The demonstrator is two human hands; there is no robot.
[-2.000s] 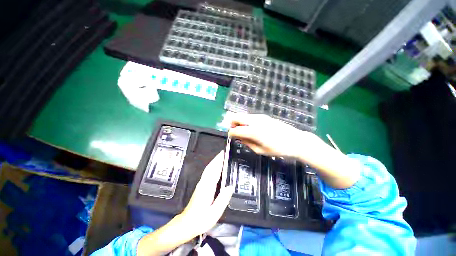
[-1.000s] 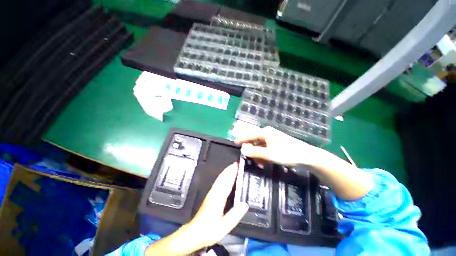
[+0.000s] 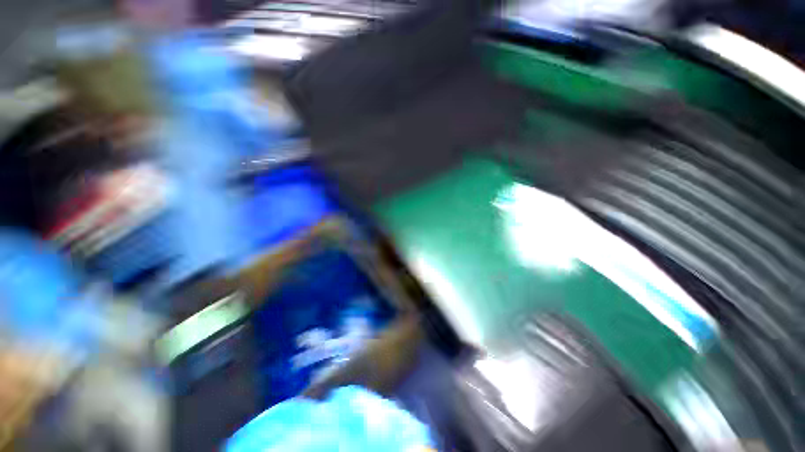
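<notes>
The view is strongly blurred. A dark tray (image 3: 609,425), probably the foam tray, is cut off by the bottom edge at the right. A bright, glossy patch lies at its left end; I cannot tell what it is. The white sticker sheet (image 3: 631,278), with some light blue along it, lies on the green bench. My light-blue sleeve (image 3: 335,425) shows at the bottom. I cannot make out either of my hands. No phone body can be made out.
An open brown carton with blue lining (image 3: 309,274) and pale scraps stands beside the green bench (image 3: 477,221). A bright blue basket (image 3: 289,205) is beyond it. Large dark stacks (image 3: 415,115) stand behind. Light-blue clothing of other people (image 3: 194,132) shows at left.
The view has swung sharply to the left and blurred. The carton has moved towards the middle, the tray to the bottom right. Both hands have dropped out of sight.
</notes>
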